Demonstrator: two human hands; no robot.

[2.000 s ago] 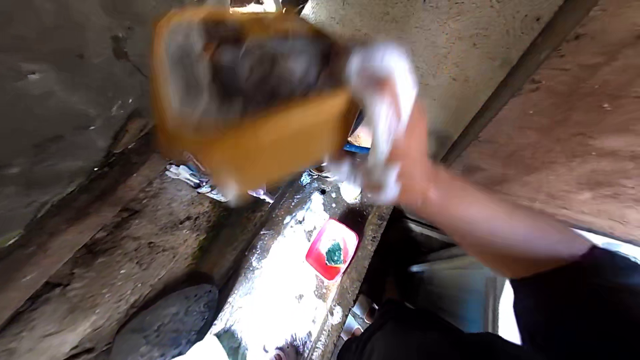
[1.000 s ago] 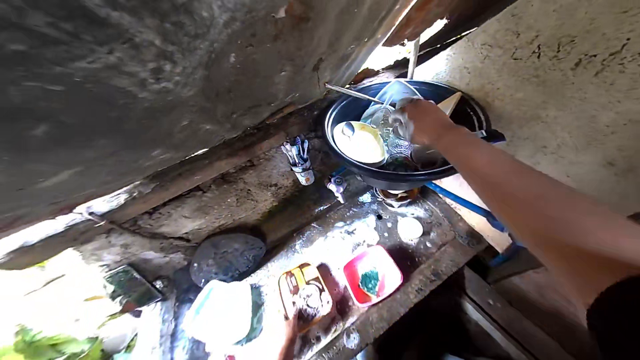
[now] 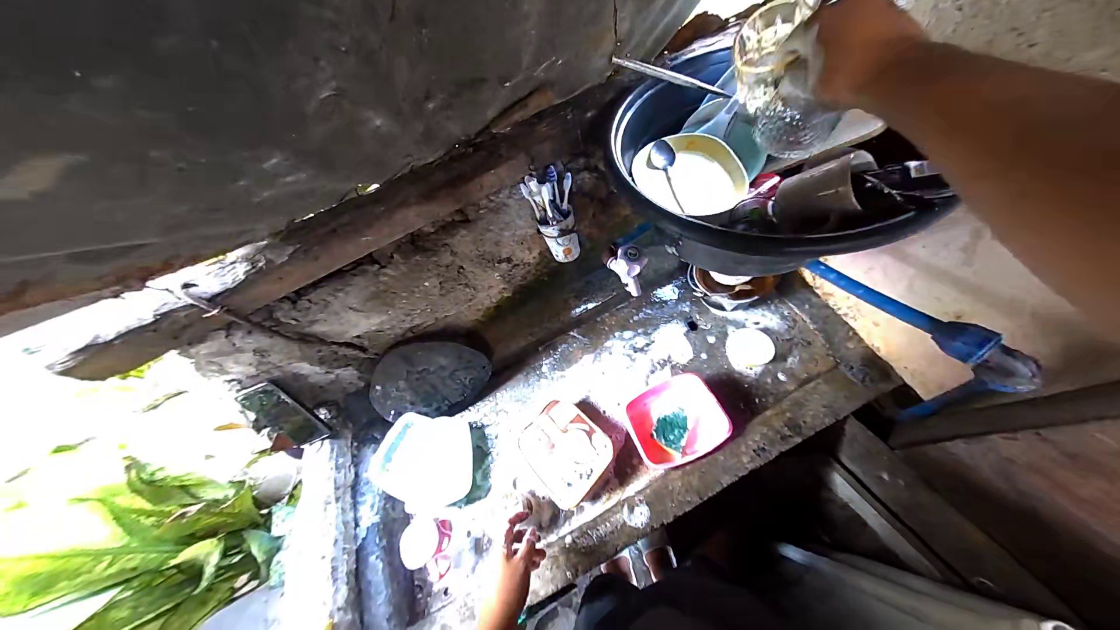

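Note:
My right hand (image 3: 862, 52) is closed on a clear glass mug (image 3: 774, 87), held over a large black basin (image 3: 779, 249). In the basin lie a yellowish-white bowl (image 3: 704, 179) with a spoon (image 3: 662, 157) in it, a brown cup (image 3: 818, 194) and other dishes. My left hand (image 3: 521, 556), fingers apart and holding nothing, is low over the concrete counter, just below a square container (image 3: 566, 451) with whitish contents. To the right of that container sits a pink-red tub (image 3: 639, 420) with a green scouring pad (image 3: 671, 430). A white tub (image 3: 426, 462) stands to the left.
A cup of toothbrushes (image 3: 560, 238) stands by the wall, near a tap (image 3: 627, 262). A dark round stone (image 3: 430, 379) lies behind the white tub. Blue pipe (image 3: 884, 297) runs below the basin at right. Leafy plants (image 3: 131, 542) are at lower left.
Two seconds ago a yellow container was held up in the right hand; one second ago a yellow container stood on the counter and the right hand was in the basin. Now that hand holds a glass mug above it.

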